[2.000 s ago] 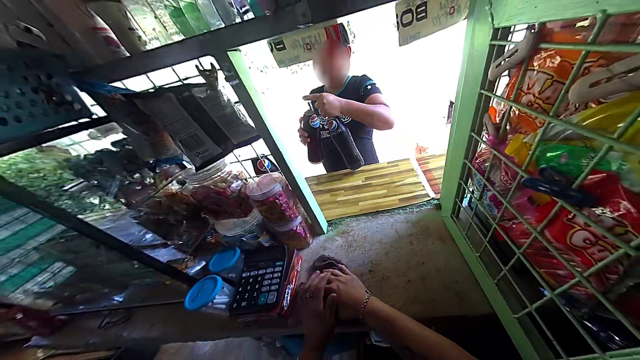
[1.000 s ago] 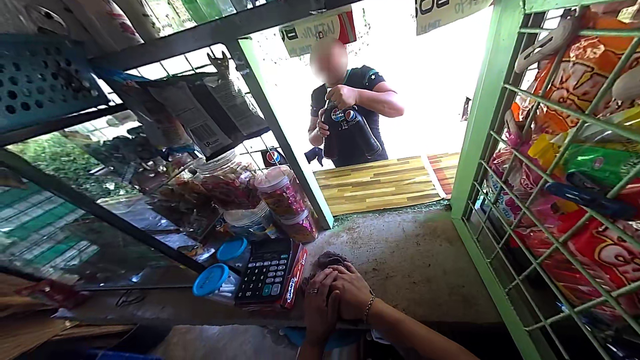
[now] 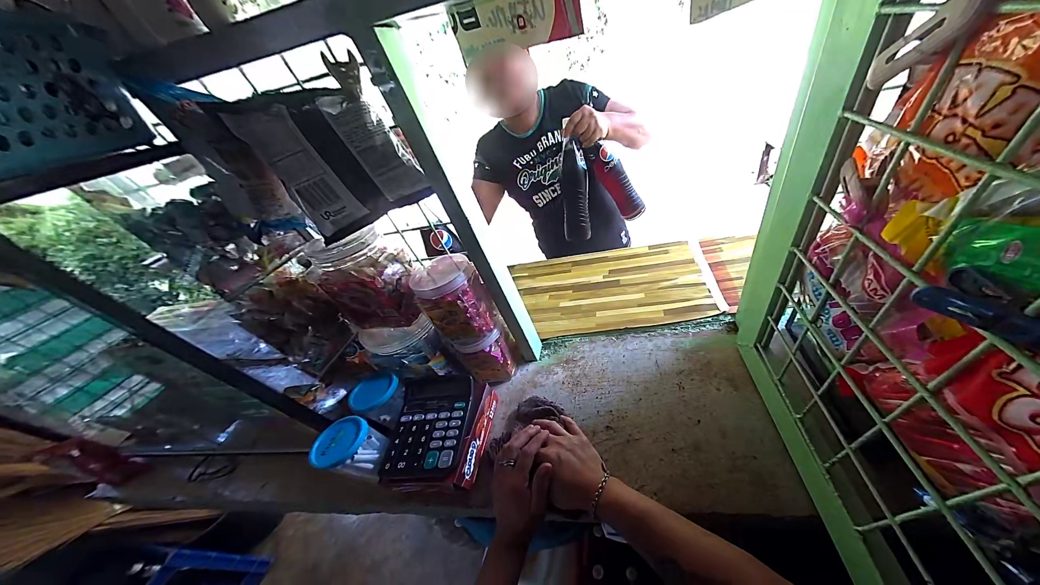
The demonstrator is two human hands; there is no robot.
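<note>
On the concrete counter (image 3: 642, 406), a dark, fuzzy cloth (image 3: 536, 410) lies bunched beneath both of my hands. My left hand (image 3: 517, 479), with a ring on one finger, rests against the cloth. My right hand (image 3: 573, 463), a bracelet at its wrist, lies partly over the left one; its fingers press on the left hand and the cloth. Whether either hand grips the cloth cannot be made out. Just left of them are a black desk calculator (image 3: 426, 431) and a red box (image 3: 479, 439). Two small tubs with blue lids (image 3: 339, 441) stand beside the calculator.
Candy jars (image 3: 455, 301) stand by the green window post. Beyond the wood-patterned ledge (image 3: 617, 284), a person (image 3: 544, 162) holds dark Pepsi bottles (image 3: 577, 195). Green wire mesh (image 3: 877, 325) with snack bags behind it borders the right; hanging packets (image 3: 292, 162) are at upper left.
The person outside has lowered one arm and now holds the bottles in one hand, out to the side, instead of at the chest with both hands. My hands remain on the cloth.
</note>
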